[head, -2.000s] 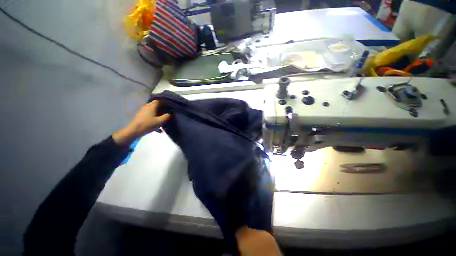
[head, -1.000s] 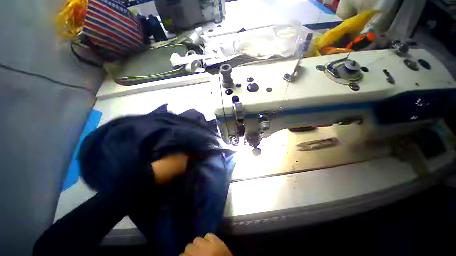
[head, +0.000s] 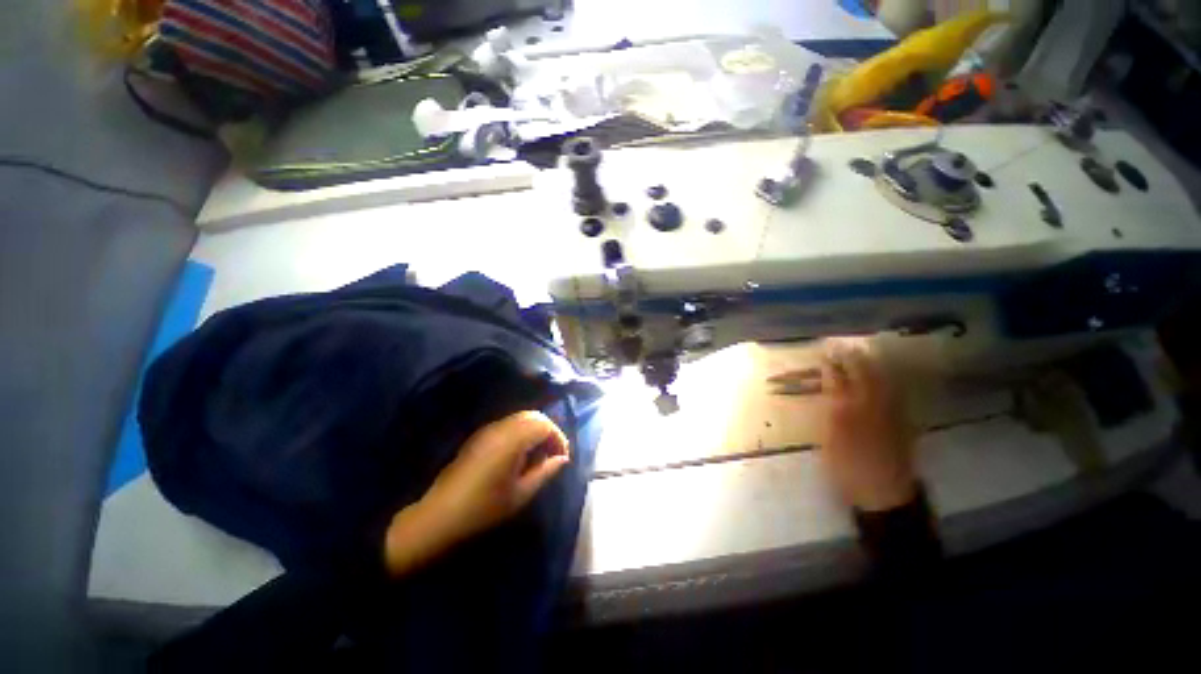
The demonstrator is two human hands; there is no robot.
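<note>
A dark navy garment (head: pixel 316 408) lies heaped left of the needle area, its right edge by the presser foot in bright lamp glare. My left hand (head: pixel 494 474) rests on the garment with curled fingers; whether it pinches cloth cannot be told. My right hand (head: pixel 863 421) is blurred over the machine bed, its fingers at the slim metal tweezers or snips (head: pixel 794 382). The hand covers the tool's right part, and its grip cannot be made out. The white sewing machine head (head: pixel 685 250) stands above the bed.
Behind the machine are a clear tray (head: pixel 711 82), white strips (head: pixel 461 121), a dark green case (head: pixel 356 129), a striped bag (head: pixel 257 42) and a yellow item (head: pixel 909 69). A grey wall (head: pixel 79 263) bounds the left side. Blue material (head: pixel 171 329) lies at the table's left edge.
My right hand has moved from the front table edge up to the metal tool on the bed. My left hand now shows its curled fingers nearer the needle. The garment lies in a rounder heap.
</note>
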